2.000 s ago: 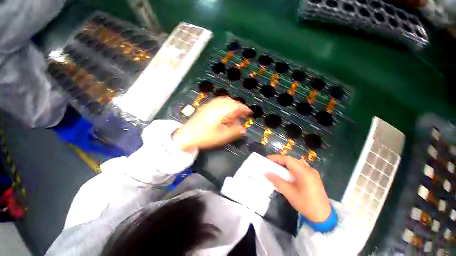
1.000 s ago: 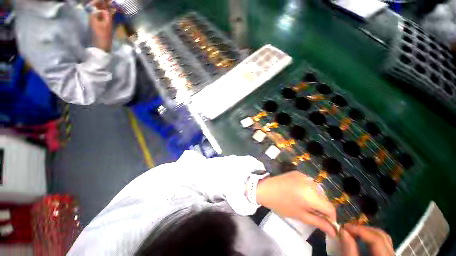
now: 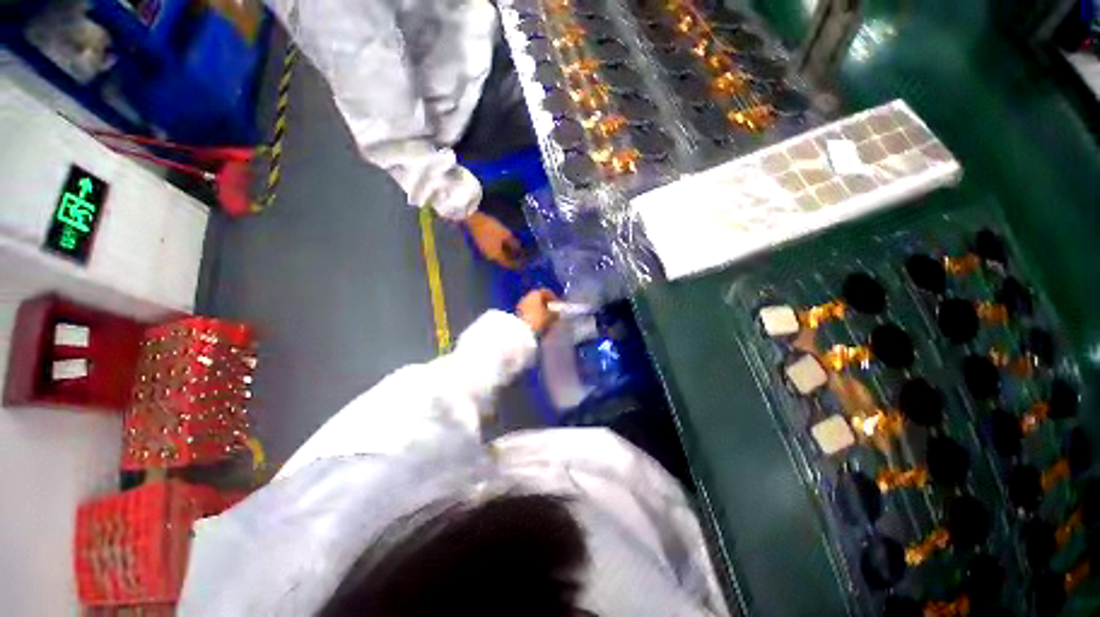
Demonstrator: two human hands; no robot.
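Observation:
My left hand (image 3: 537,310) reaches beyond the bench edge over the blue plastic bin (image 3: 512,285), fingers closed on a small whitish piece (image 3: 574,309). The piece is blurred; what it is cannot be told. My right hand is not in view. The clear working tray (image 3: 815,485) lies on the green mat at the lower right, with rows of black round modules (image 3: 893,346) and orange-gold flex tails. Several whitish adhesive pads (image 3: 806,374) show along its left side. A pale gridded stack of pad sheets (image 3: 784,181) lies above the tray.
A neighbouring worker's hand (image 3: 495,239) is close beyond my left hand, near the bin. Clear trays with gold rows (image 3: 657,90) lie at the top. Red crates (image 3: 187,392) stand on the floor at left. The bench edge (image 3: 682,416) runs beside my body.
The view has swung left. My left hand has moved from the tray side, where both hands were together, out over the bin. My right hand has left the picture.

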